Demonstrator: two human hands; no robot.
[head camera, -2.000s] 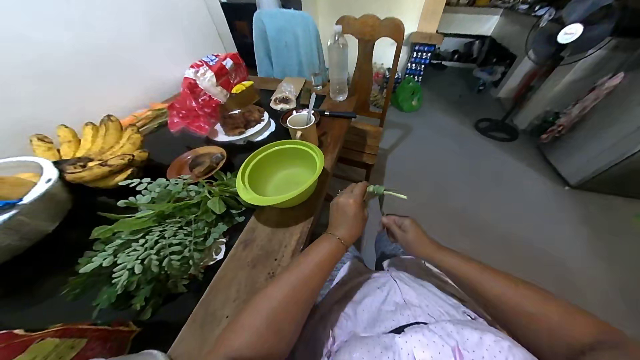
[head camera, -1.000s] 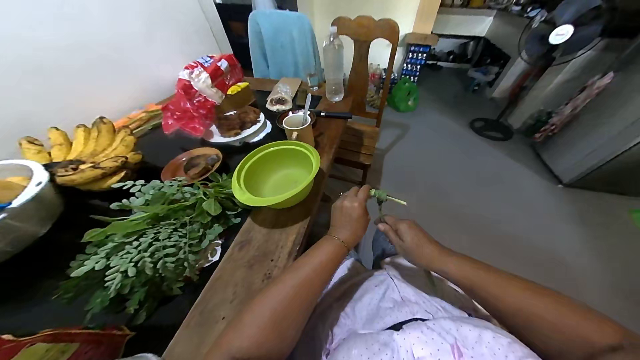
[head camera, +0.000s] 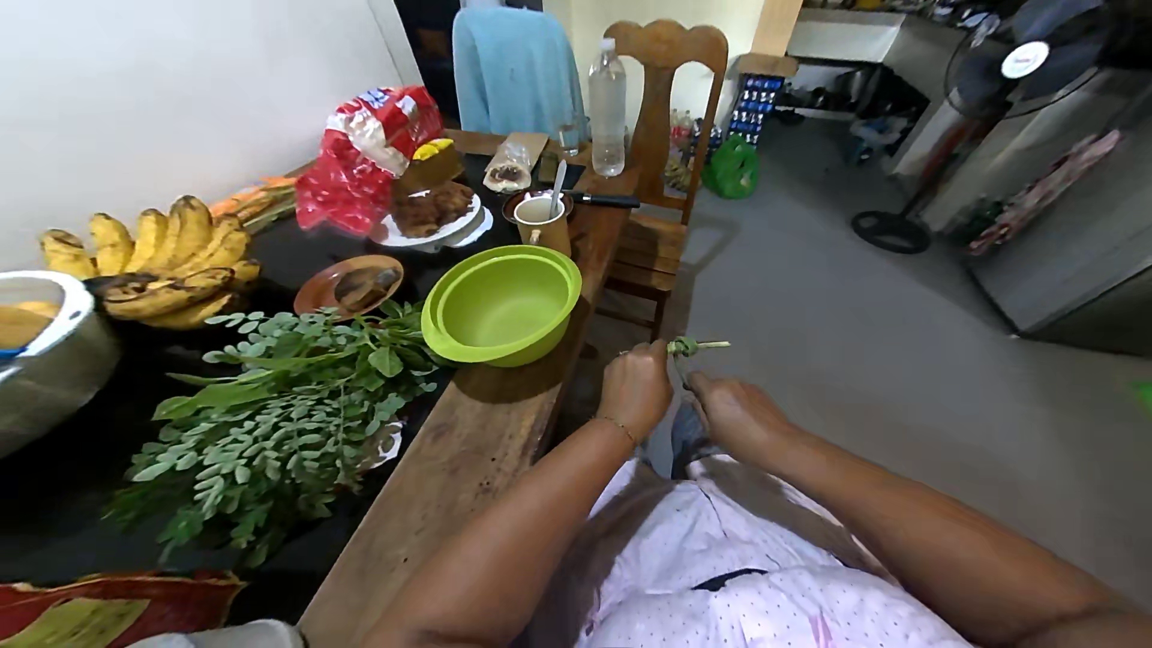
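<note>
My left hand (head camera: 635, 389) is closed around a small bundle of green stems (head camera: 686, 346), whose pale ends stick out to the right. Just right of and below it, my right hand (head camera: 733, 412) grips a thin strand or blade that reaches up to the bundle; which of the two it is I cannot tell. Both hands are over my lap, beside the table edge. An empty lime-green plastic bowl (head camera: 504, 306) sits on the wooden table rim, left of my hands. Left of the bowl lies a heap of leafy green sprigs (head camera: 261, 432) on the dark tabletop.
Bananas (head camera: 171, 256), a metal pot (head camera: 54, 360), a brown dish (head camera: 349, 286), a plate of brown food (head camera: 432, 214), a mug with a spoon (head camera: 543, 225) and a plastic bottle (head camera: 607, 112) stand on the table (head camera: 441, 504). Beyond are a wooden chair (head camera: 661, 99) and a pedestal fan (head camera: 936, 171).
My right hand has moved up and closer to my left hand since the earliest frame. The green bundle remains in my left hand.
</note>
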